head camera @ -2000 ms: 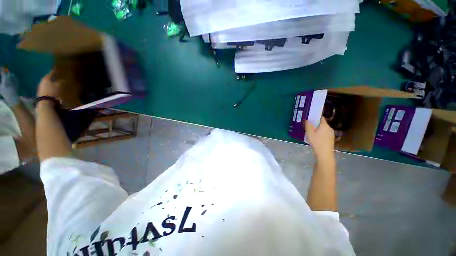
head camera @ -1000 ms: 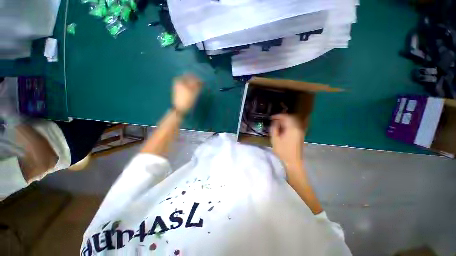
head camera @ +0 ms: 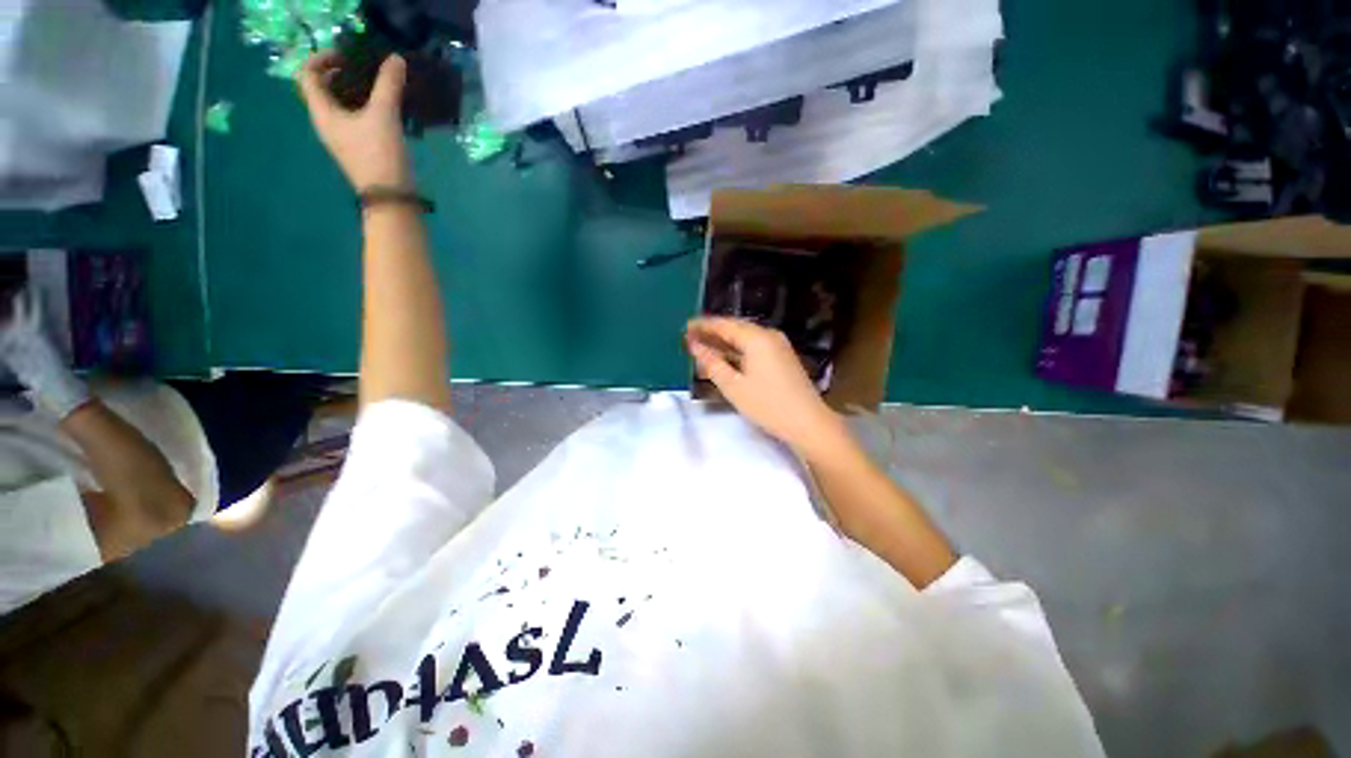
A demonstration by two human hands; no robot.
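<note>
An open brown-lined box (head camera: pixel 867 319) stands near the bench's front edge with its flap up and a black device (head camera: pixel 771 289) inside. My right hand (head camera: pixel 748 363) is at its near left corner, fingers bent together; whether it grips the edge cannot be told. My left hand (head camera: pixel 356 119) is stretched to the back left, thumb and fingers apart around a dark piece (head camera: pixel 353 82), beside green packets (head camera: pixel 297 22) and black accessories (head camera: pixel 430 89). Whether it holds the piece cannot be told.
White sheets (head camera: pixel 830 148) with black pieces between them lie behind the box. Purple-and-white boxes (head camera: pixel 1148 319) stand at the right, below a black pile (head camera: pixel 1282 119). At the left are a coworker's gloved hand (head camera: pixel 37 356) and a purple box (head camera: pixel 111 311).
The open box has moved from the right to in front of me. My left hand has let go of the left box and reached to the back left. My right hand has moved to the box's near left corner.
</note>
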